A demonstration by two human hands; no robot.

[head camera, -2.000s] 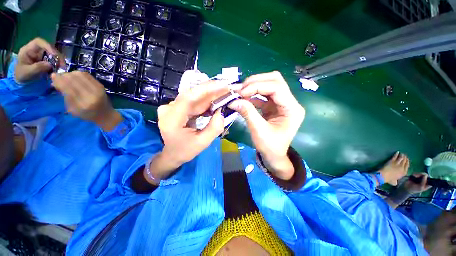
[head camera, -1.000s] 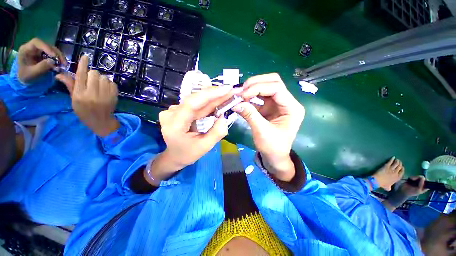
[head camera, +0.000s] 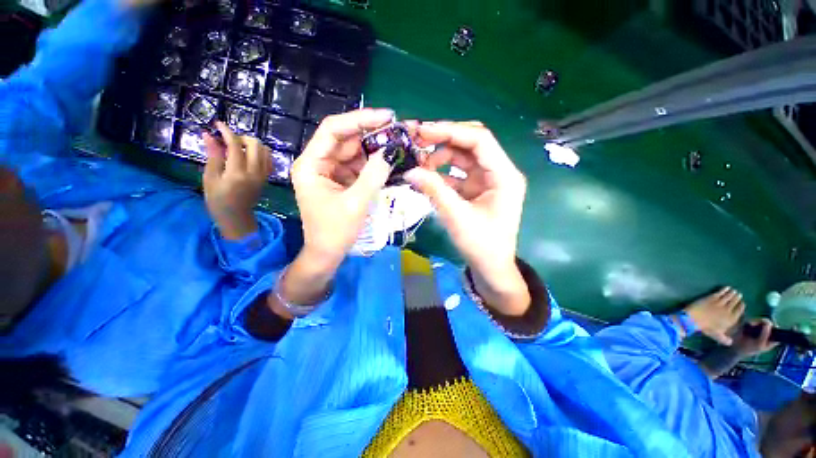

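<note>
A small black glossy device unit (head camera: 391, 148) with a silvery edge is pinched between my two hands, above the bench in the middle of the view. My left hand (head camera: 335, 183) holds its left side with thumb and fingers. My right hand (head camera: 479, 192) has its thumb and fingertips at the unit's right side. A small pale bit shows by the right fingers; I cannot tell what it is. The fingers hide part of the unit. The white fan (head camera: 392, 217) stands behind and below the hands, partly hidden.
A black parts tray (head camera: 291, 98) with silvery units lies at the left; a neighbour's hand (head camera: 234, 174) is by its near edge. Loose units (head camera: 463, 40) lie on the green bench. A grey metal bar (head camera: 662, 106) crosses at right, beside a white scrap (head camera: 563, 155). Another worker's hands (head camera: 716, 313) are at lower right.
My hands have risen slightly and turned the unit, so its black glossy face shows. The left neighbour's hands have moved apart, one reaching up past the tray.
</note>
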